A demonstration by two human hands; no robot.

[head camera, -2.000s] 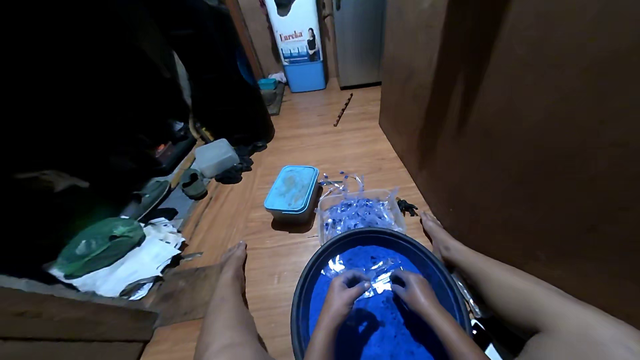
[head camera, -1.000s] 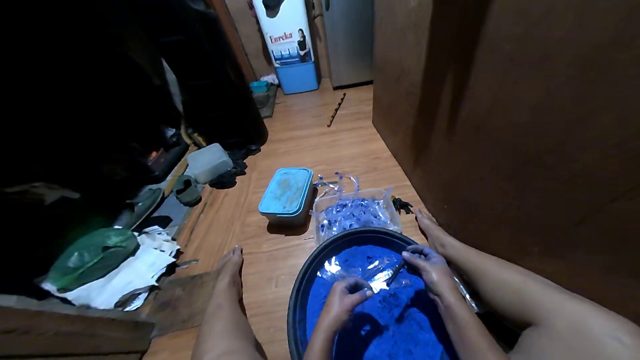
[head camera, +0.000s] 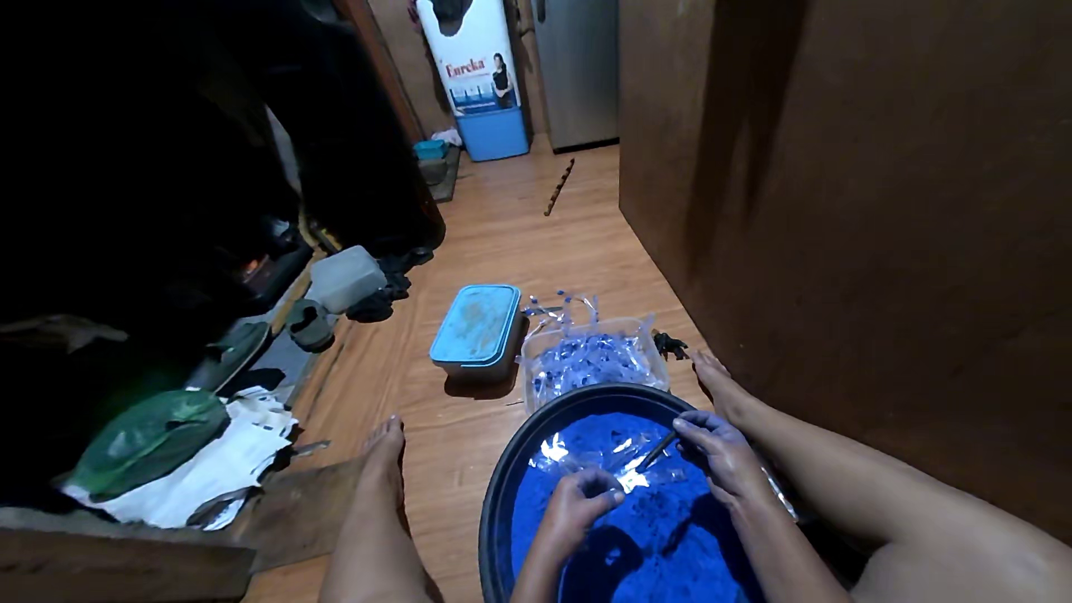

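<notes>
A round black basin (head camera: 501,494) between my legs holds bright blue powder (head camera: 645,536). Over the powder, my left hand (head camera: 582,502) pinches the edge of a clear plastic piece (head camera: 615,456), which lies shiny across the blue. My right hand (head camera: 720,452), its fingers stained blue, holds a thin dark stick-like tool (head camera: 657,452) that slants down toward the plastic. Just beyond the basin sits a clear plastic container (head camera: 657,356) filled with small blue-and-clear plastic packets (head camera: 590,360).
A food container with a light-blue lid (head camera: 477,322) stands left of the packets. Clear strips (head camera: 569,308) lie behind them. A brown panel (head camera: 837,251) rises at right. At left are a green plastic bag (head camera: 151,444), white sheets (head camera: 243,452) and a translucent container (head camera: 347,278).
Two seconds ago both hands were close together at the plastic. My right hand has moved up and right, and the dark tool now shows in it.
</notes>
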